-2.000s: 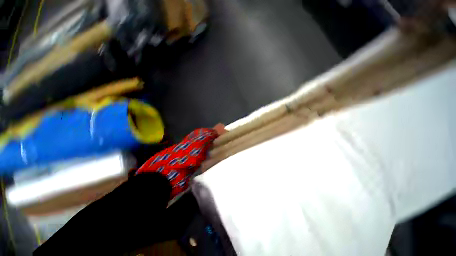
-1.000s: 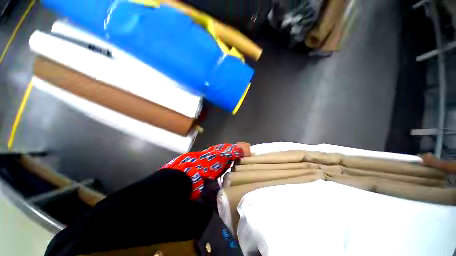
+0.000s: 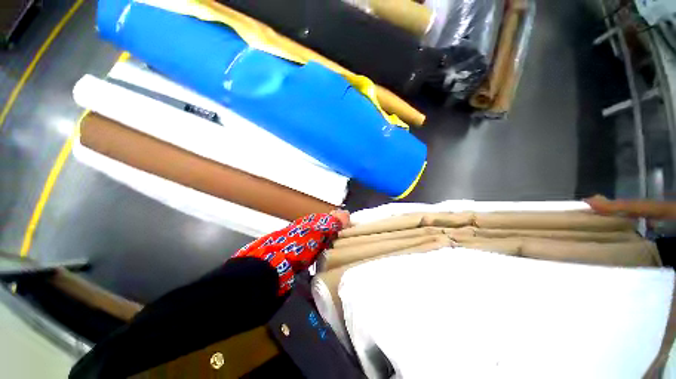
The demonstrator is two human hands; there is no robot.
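Note:
A thick folded bundle of white sheet (image 3: 511,318) and tan kraft-like layers (image 3: 563,246) lies in front of my body. The white is nearest me and a white rolled edge runs along the far side. My left hand (image 3: 342,217), below a red patterned cuff and black sleeve, grips the bundle's far left corner; only part of it shows. My right hand (image 3: 599,203) is over the far edge near the right end, its bare forearm cut off by the picture's right edge. Its fingertips are hidden.
A large blue roll with yellow edges (image 3: 274,89) lies on the grey floor ahead, beside white (image 3: 148,112) and brown rolls (image 3: 185,164). Dark and plastic-wrapped rolls lie beyond. A metal rack (image 3: 634,111) stands right; a pale table edge (image 3: 37,329) curves at lower left. Yellow floor lines run left.
The view has turned and levelled. The bundle now runs nearly straight across, and the floor rolls show more fully. Both hands keep their places on the bundle.

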